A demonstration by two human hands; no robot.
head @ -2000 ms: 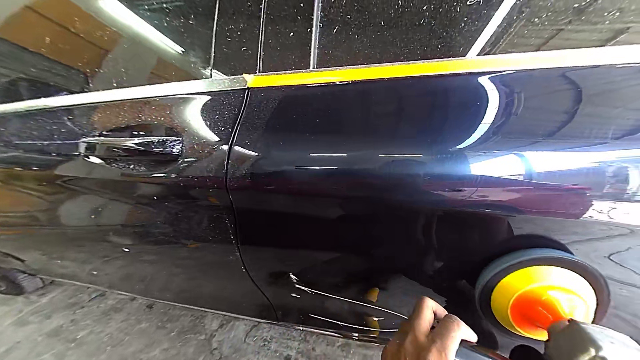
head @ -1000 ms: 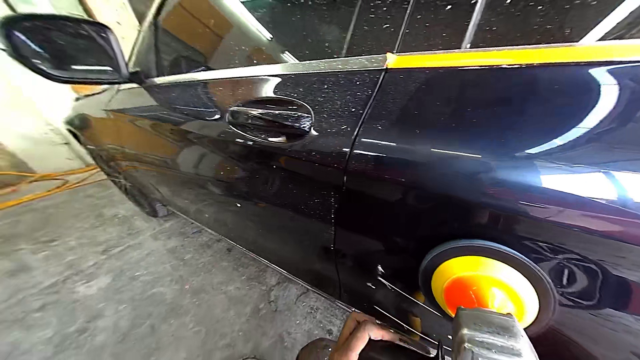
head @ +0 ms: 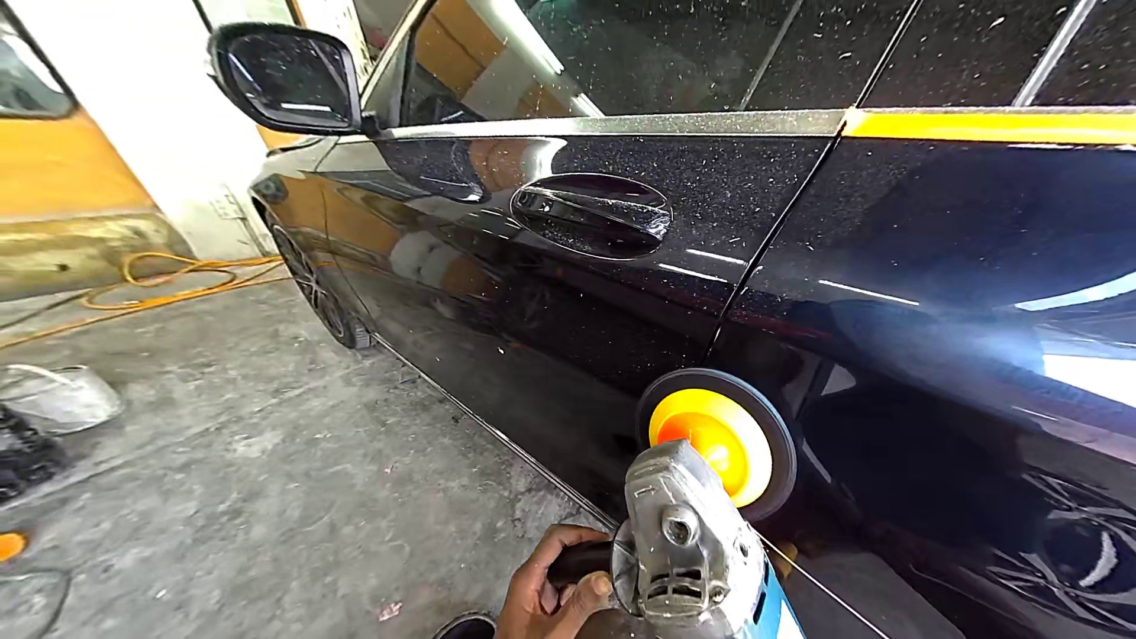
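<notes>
My left hand (head: 550, 581) is wrapped around the black side handle (head: 581, 563) of a rotary polisher (head: 688, 532), low in the middle of the head view. The polisher has a metal gear head, a blue body and a yellow backing plate (head: 723, 444) with a dark pad (head: 781, 435). That pad lies against the dark car's side panel, near the seam between the two doors. My right hand cannot be seen. Above the pad are the door handle (head: 590, 216) and, further right, yellow masking tape (head: 985, 126) along the window trim.
A side mirror (head: 288, 78) juts out at the upper left, above the front wheel (head: 311, 284). Orange hose or cable (head: 177, 275) lies coiled on the concrete floor (head: 293, 461). At the left edge stands a whitish bucket (head: 62, 398) beside a dark heap (head: 27, 453).
The view has swung left toward the car's front, bringing the mirror and front wheel in. The polisher has moved left along the car to near the door seam, with my left hand still at it.
</notes>
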